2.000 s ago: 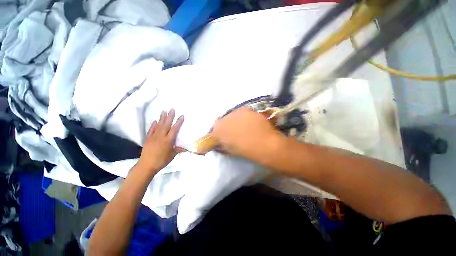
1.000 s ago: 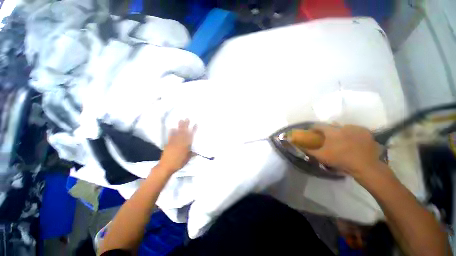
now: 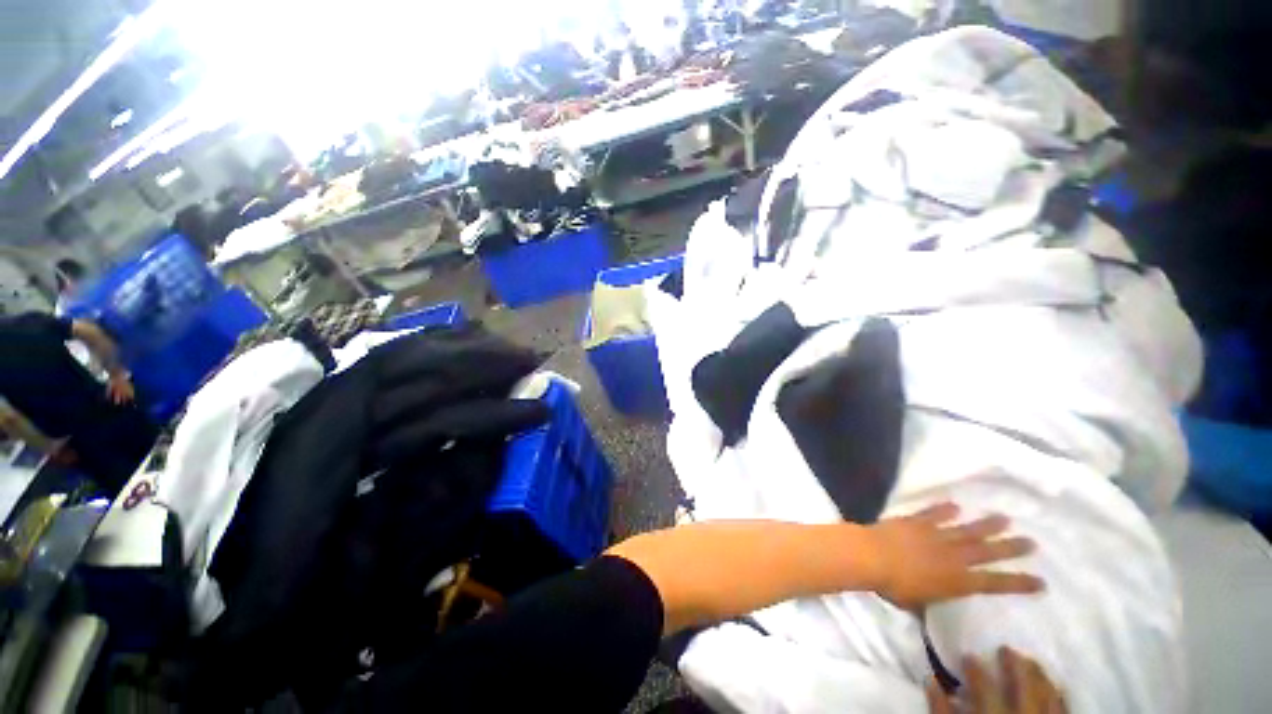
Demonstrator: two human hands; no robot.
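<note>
A white garment [image 3: 1032, 502] with black panels [image 3: 845, 414] lies bunched on the right side of the view, joined to a large crumpled white heap [image 3: 949, 154] behind it. My left hand [image 3: 960, 558] lies flat on the white cloth with its fingers spread, holding nothing. My right hand [image 3: 1007, 686] is at the bottom edge, mostly cut off; its fingers are apart and rest on the cloth near a short dark trim line. The iron is not in view.
Blue crates [image 3: 551, 474] stand on the floor to the left, with dark garments [image 3: 356, 460] heaped beside them. Another blue crate [image 3: 547, 268] holds cloth. A person [image 3: 70, 384] is at the far left. A blue piece [image 3: 1228, 453] shows at the right edge.
The view has swung left to the workshop floor. The iron has left the picture. My right hand has let go of it and is now on the cloth beside my left hand.
</note>
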